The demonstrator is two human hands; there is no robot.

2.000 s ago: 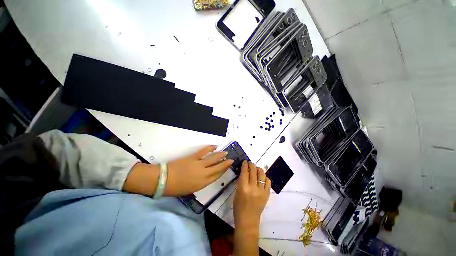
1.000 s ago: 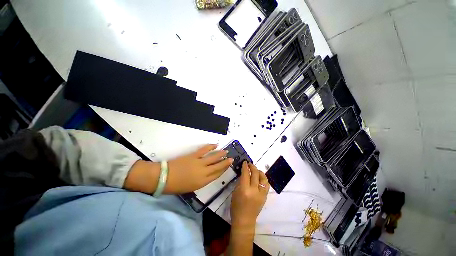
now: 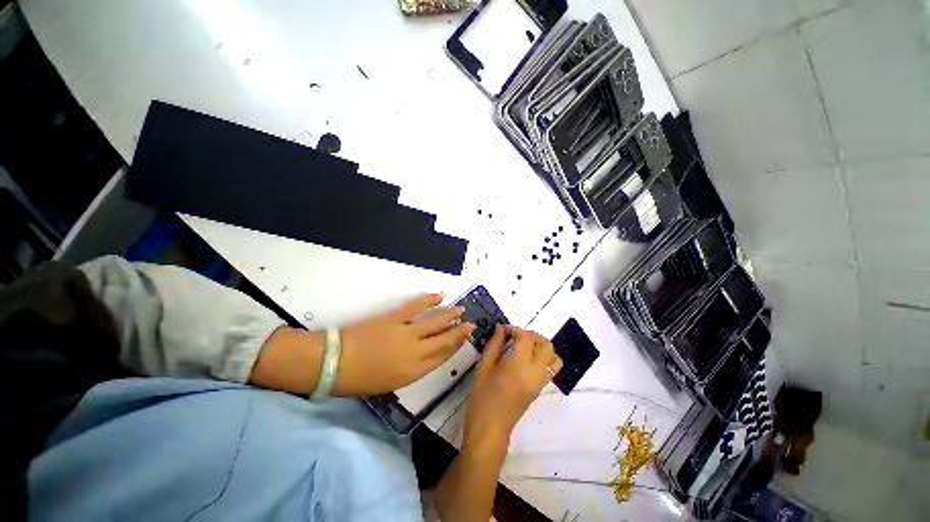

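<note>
A dark phone back frame lies tilted on the bench edge in front of me, its camera end pointing away. My left hand lies flat across the frame and holds it down, fingers on its upper part. My right hand has its thumb and index fingertips together at the camera end; whether a small part is between them is too small to tell. A black sheet of small pads lies just right of my right hand, partly covered by it. Small black dots are scattered beyond the frame.
A stepped black sheet lies at the left. Stacked frames line the wall side, with more stacked frames nearer. Gold-coloured small parts lie at the lower right. A sticker sheet and a bag of gold-coloured parts also show.
My right hand has shifted and turned over the camera end, its knuckles now over the edge of the black pad sheet. My left hand has stayed on the frame.
</note>
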